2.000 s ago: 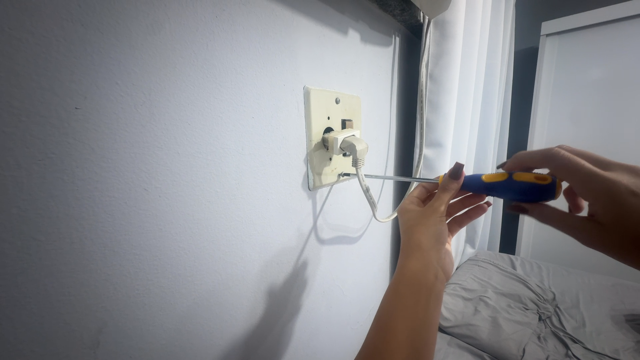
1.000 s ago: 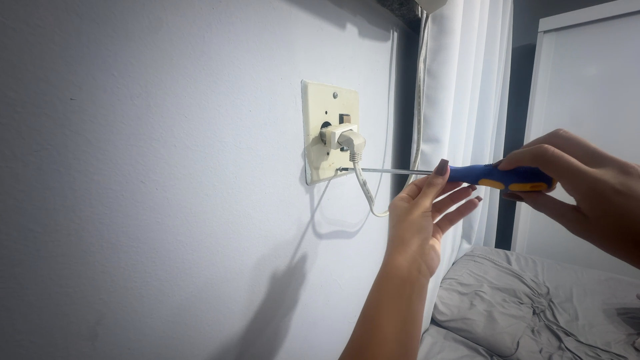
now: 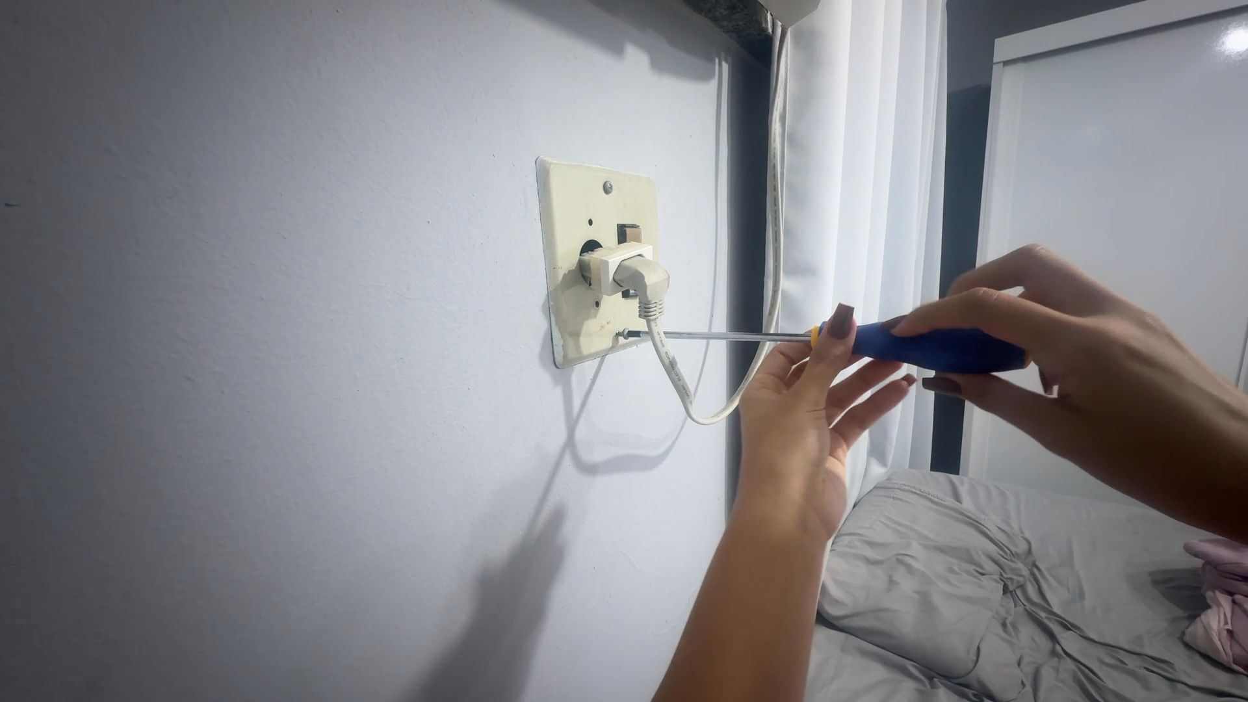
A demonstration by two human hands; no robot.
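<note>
My right hand (image 3: 1082, 361) grips the blue handle of a screwdriver (image 3: 936, 349) at the right. Near the front end of that handle, my left hand (image 3: 804, 409) pinches the screwdriver between thumb and fingers. Its thin metal shaft runs left to a screw (image 3: 626, 334) at the bottom of a cream wall plate (image 3: 575, 195); the screw's head stands out from the plate. An angled white plug (image 3: 643, 278) sits in an adapter (image 3: 600, 270) in the plate's socket. From the plug, a white cord (image 3: 687, 400) loops below the shaft and rises behind my left hand.
Another screw (image 3: 608, 187) is at the plate's top. Beyond the hands are a white curtain (image 3: 858, 146) and a white cabinet (image 3: 1121, 175). Rumpled grey bedding (image 3: 936, 575) lies at the lower right, with pinkish cloth (image 3: 1224, 595) on it. A dark ledge (image 3: 736, 21) juts out above.
My right hand's fingers have shifted around the handle, and the handle has turned: its yellow parts, plain earlier, are now mostly out of sight. My left hand still steadies the screwdriver's front.
</note>
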